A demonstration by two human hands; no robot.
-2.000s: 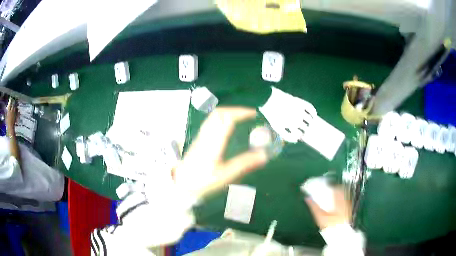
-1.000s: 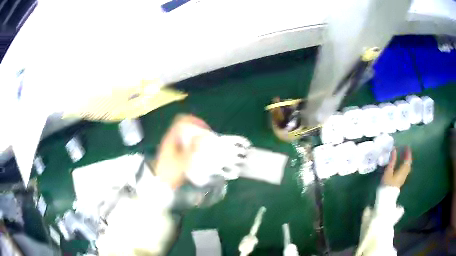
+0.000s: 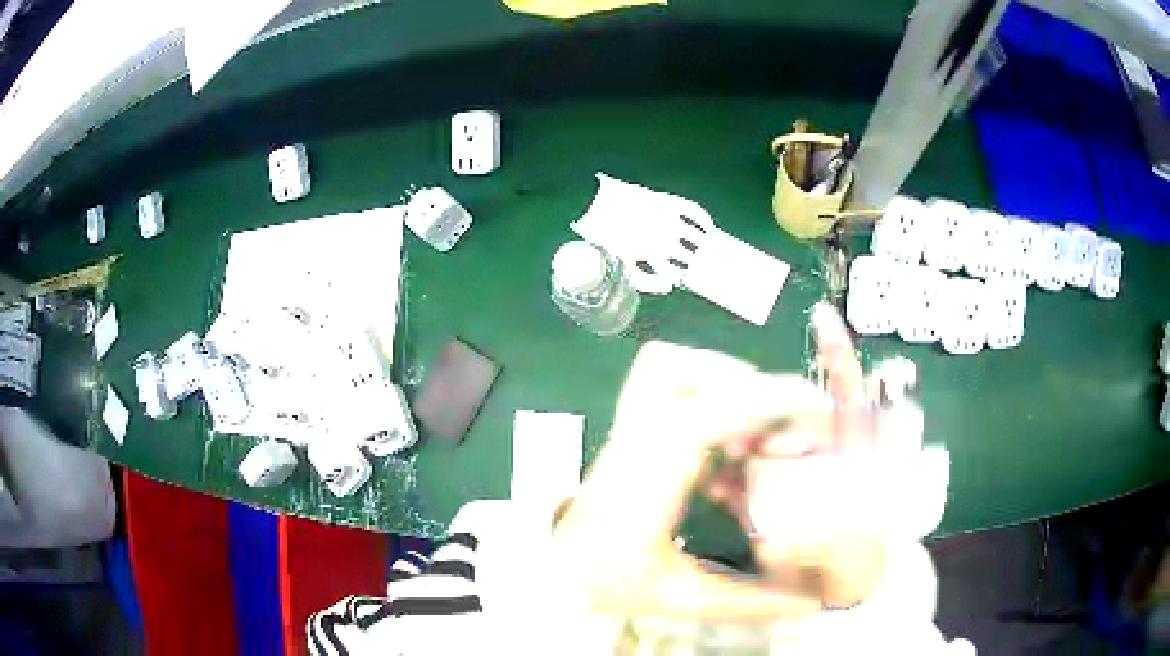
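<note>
My left hand [image 3: 699,455] and my right hand [image 3: 834,557] are close together at lower centre right, blurred and overexposed. Between them is a white block [image 3: 840,487], apparently an adapter; my right hand holds it from below. The blur hides whether my left hand grips it or only touches it. Several white USB wall outlet adapters stand side by side in two rows [image 3: 943,301] right of the metal post. Single adapters [image 3: 475,142] lie spaced along the far side. One tilted adapter [image 3: 438,218] lies beside the pale sheet [image 3: 372,244].
A jumbled adapter heap [image 3: 302,346] covers part of the sheet. A clear bottle [image 3: 595,290], white glove [image 3: 648,224], white pad [image 3: 738,276], dark pad [image 3: 457,390] and pale rectangle [image 3: 548,451] lie centrally. A tan-yellow tool cup [image 3: 808,192] is at the post [image 3: 924,103]. A person's white sleeve [image 3: 51,481] shows left.
My right hand has left the lower adapter row and my left hand has left the glove and bottle area; they are now together at a white block. The camera view has shifted, uncovering the dark pad.
</note>
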